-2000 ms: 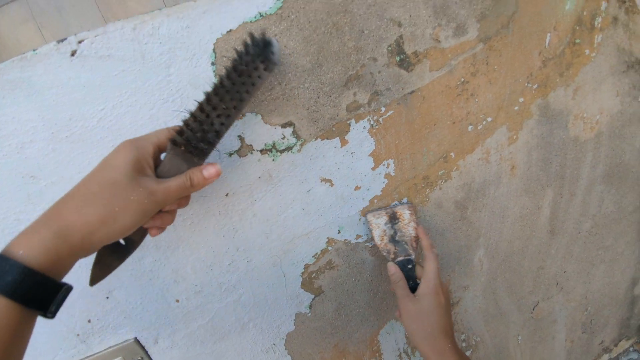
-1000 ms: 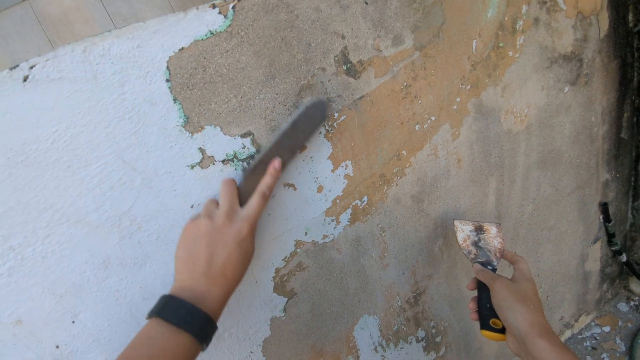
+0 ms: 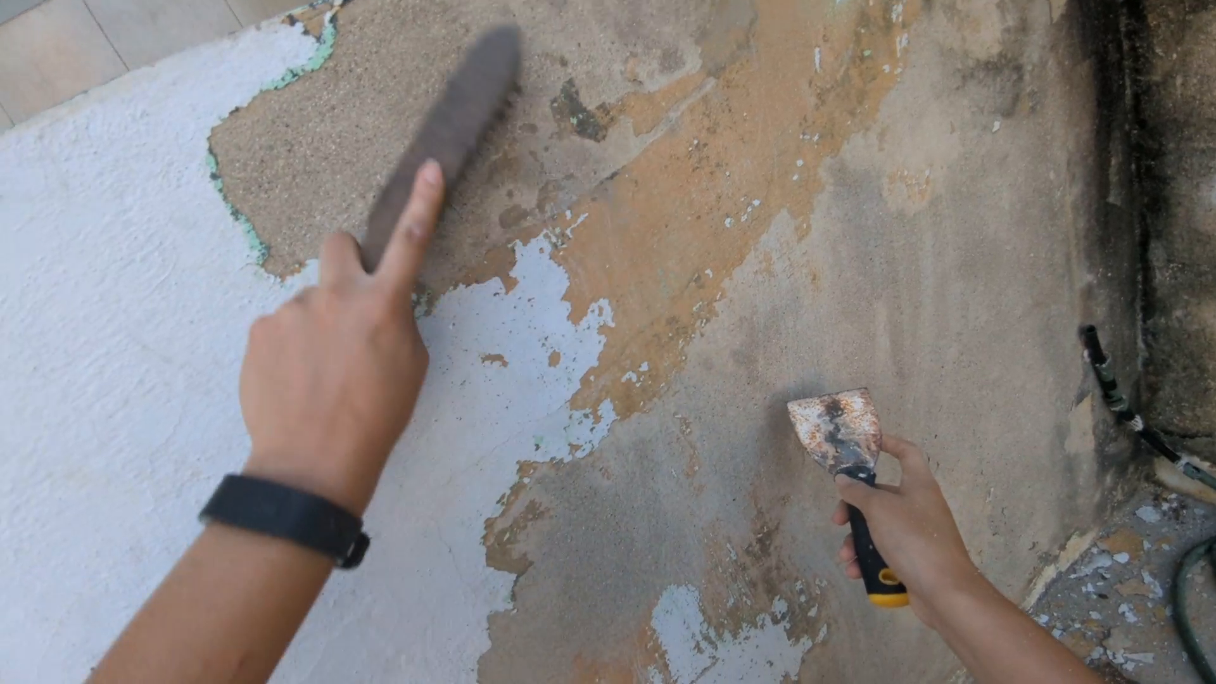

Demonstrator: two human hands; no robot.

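Note:
My left hand (image 3: 337, 351), with a black band on its wrist, grips a wire brush (image 3: 446, 133) and lays its index finger along the back. The bristles face the wall, mostly hidden, over bare rough plaster (image 3: 294, 180) at the upper left. Lower right, my right hand (image 3: 902, 522) holds a paint scraper (image 3: 836, 427) by its black and yellow handle, the stained blade pointing up; whether it touches the wall cannot be told. White paint (image 3: 123, 313) with ragged, partly green edges covers the left of the wall, beside ochre and grey patches (image 3: 655, 256).
Pale tiles (image 3: 66, 57) border the wall at the top left. On the right, a dark stained corner (image 3: 1121, 190) runs down to ground strewn with paint flakes (image 3: 1130, 570). A dark paint-spotted hose or rod (image 3: 1111, 380) and a green hose (image 3: 1183, 608) are there.
The brush, bristles in sight two seconds ago, has been turned over against the wall side and since moved up over the bare plaster. The scraper has left the edge of the white paint.

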